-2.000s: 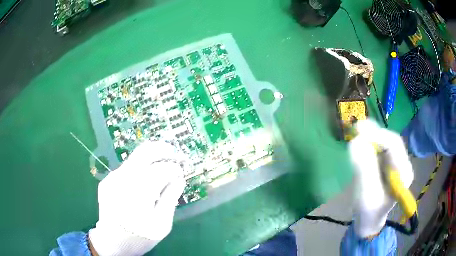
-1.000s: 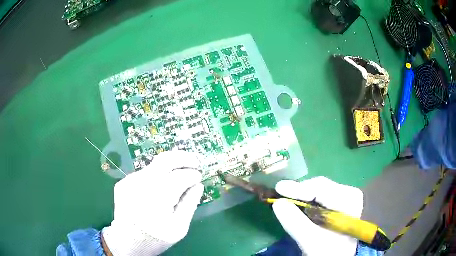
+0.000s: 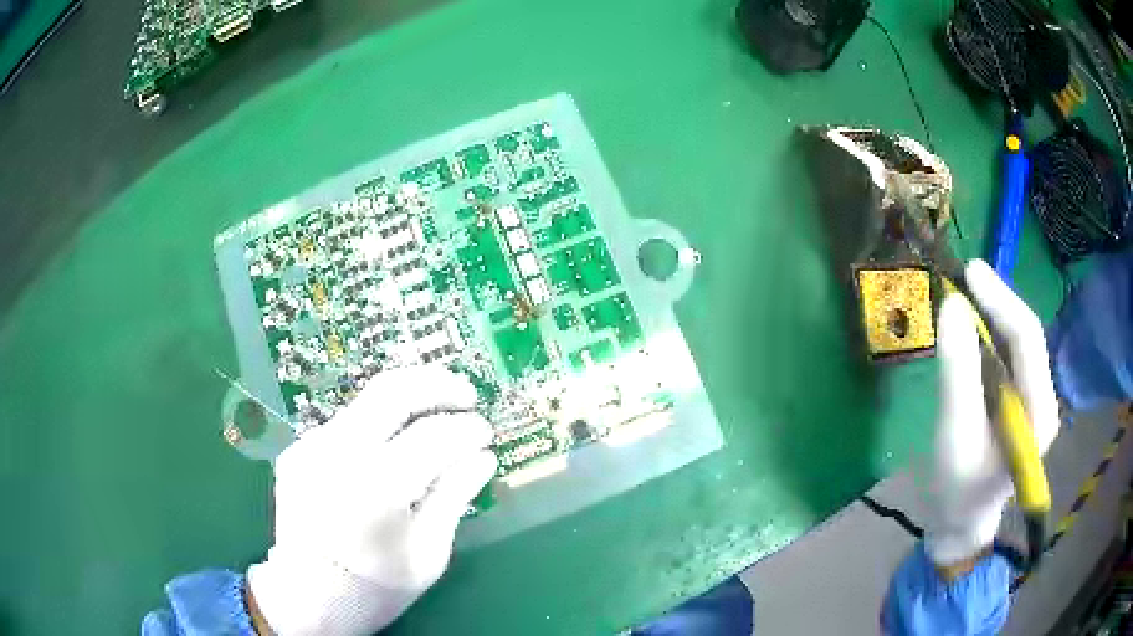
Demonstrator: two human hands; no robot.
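A green circuit board (image 3: pixel 509 286) lies on the mat inside a pale translucent template (image 3: pixel 627 460) with round ring tabs at two sides. My left hand (image 3: pixel 379 497), in a white glove, rests over the board's near left edge. A thin solder wire (image 3: pixel 255 398) sticks out behind its fingers. My right hand (image 3: pixel 988 422), also gloved, holds the soldering iron (image 3: pixel 1016 447) by its yellow handle, at the right. The iron's tip end is beside the dark iron stand (image 3: pixel 913 224) and its yellow sponge (image 3: pixel 897 311); the exact tip is hard to make out.
A black box-shaped unit (image 3: pixel 801 31) with a thin cord stands at the back. Black round-grilled fans (image 3: pixel 1069 186) and a blue-handled tool (image 3: pixel 1011 205) lie at the right. Another person's blue sleeve (image 3: pixel 1093 329) reaches in at the right edge. Another populated board (image 3: pixel 199 44) is at the upper left.
My right hand has moved the iron from the board's near edge rightward to the stand and sponge. My left hand stays at the board's near left edge.
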